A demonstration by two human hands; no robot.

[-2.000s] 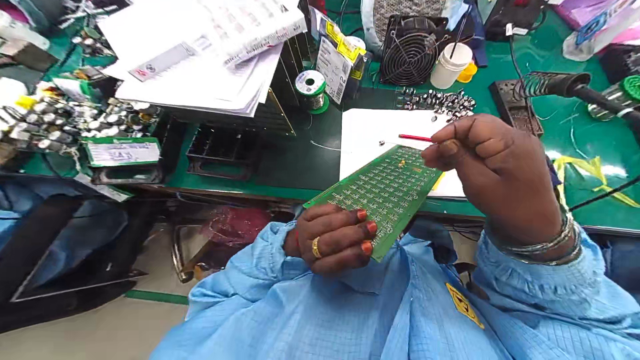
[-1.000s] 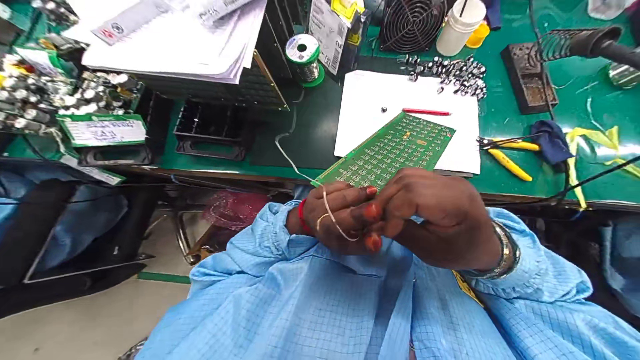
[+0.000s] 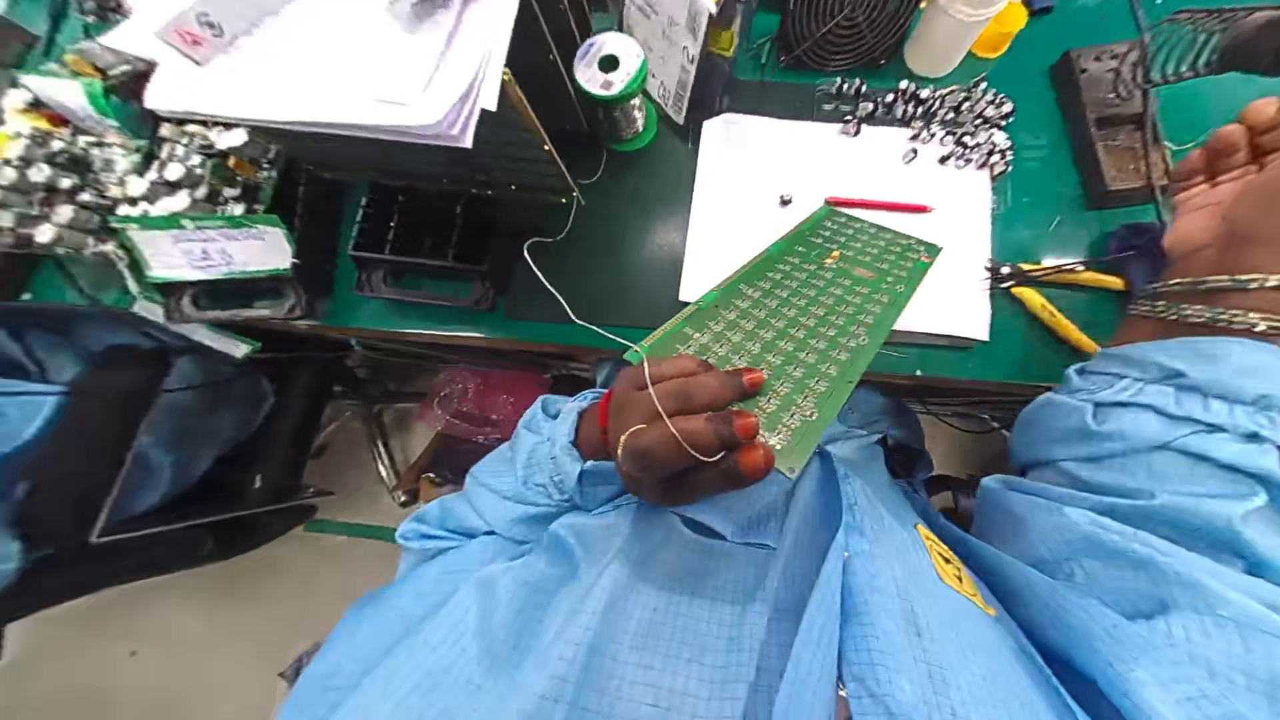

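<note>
My left hand point(image 3: 695, 430) grips a green printed circuit board point(image 3: 800, 320) by its near left part, and the board's far end lies over a white sheet of paper point(image 3: 760, 160). A strand of solder wire point(image 3: 545, 265) runs from a spool point(image 3: 612, 90) across the back of that hand to its fingers. At the right edge my right hand point(image 3: 1230, 185) is raised beside the soldering iron stand point(image 3: 1105, 125), palm and fingers partly in view, with nothing visible in it. A red pen-like stick point(image 3: 878, 205) rests on the paper beyond the board.
Small metallic components point(image 3: 950, 120) lie heaped on the paper's far side. Yellow-handled pliers or cutters point(image 3: 1060, 300) are right of the board. Behind stand a black fan point(image 3: 845, 30) and a white bottle point(image 3: 950, 40). Papers point(image 3: 320, 80) lie on a black rack, with more components point(image 3: 60, 170) at left.
The red stick was in my right hand two seconds ago, then lay on the paper. My right hand has moved from beside my left hand to the far right. The solder strand now crosses my left hand.
</note>
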